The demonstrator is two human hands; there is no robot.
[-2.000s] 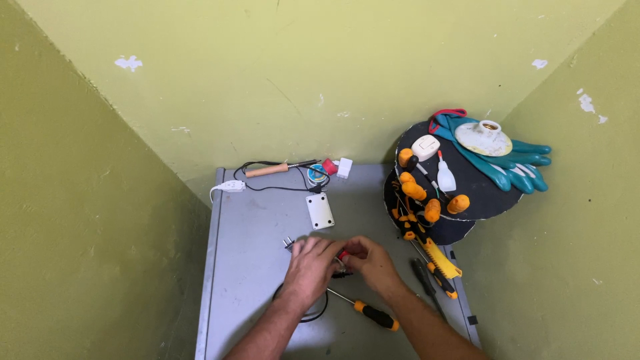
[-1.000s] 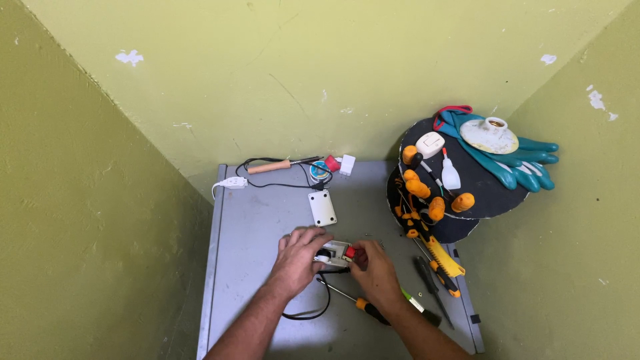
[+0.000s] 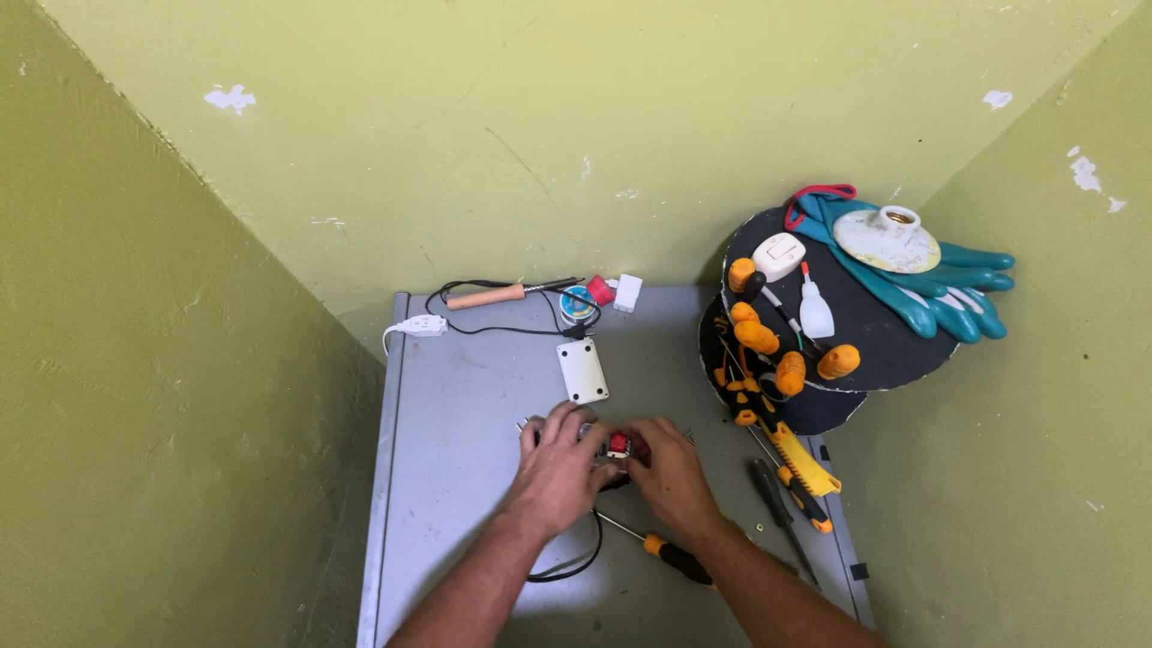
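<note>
Both hands meet over a small device with a red part (image 3: 618, 443), in the middle of the grey tabletop. My left hand (image 3: 562, 454) grips its left side, fingers curled over it, and covers much of it. At its right side, the fingertips of my right hand (image 3: 664, 463) hold the device beside the red part. Metal plug pins show just left of my left fingers. A black cable (image 3: 589, 553) loops on the table below the hands. Beyond them lies a white plastic cover (image 3: 583, 370) with dark corner spots.
A soldering iron (image 3: 486, 298), solder spool (image 3: 578, 306) and white socket (image 3: 423, 326) lie at the back. An orange-black screwdriver (image 3: 679, 560) and dark screwdriver (image 3: 781, 508) lie near the right arm. At right, a black tool holder (image 3: 900, 364) carries orange-handled tools, teal gloves (image 3: 963, 286) and a lamp holder (image 3: 886, 238).
My hands have drawn closer together over the device, which showed more openly between them one second ago. The white cover and the tools on the holder have stayed in place.
</note>
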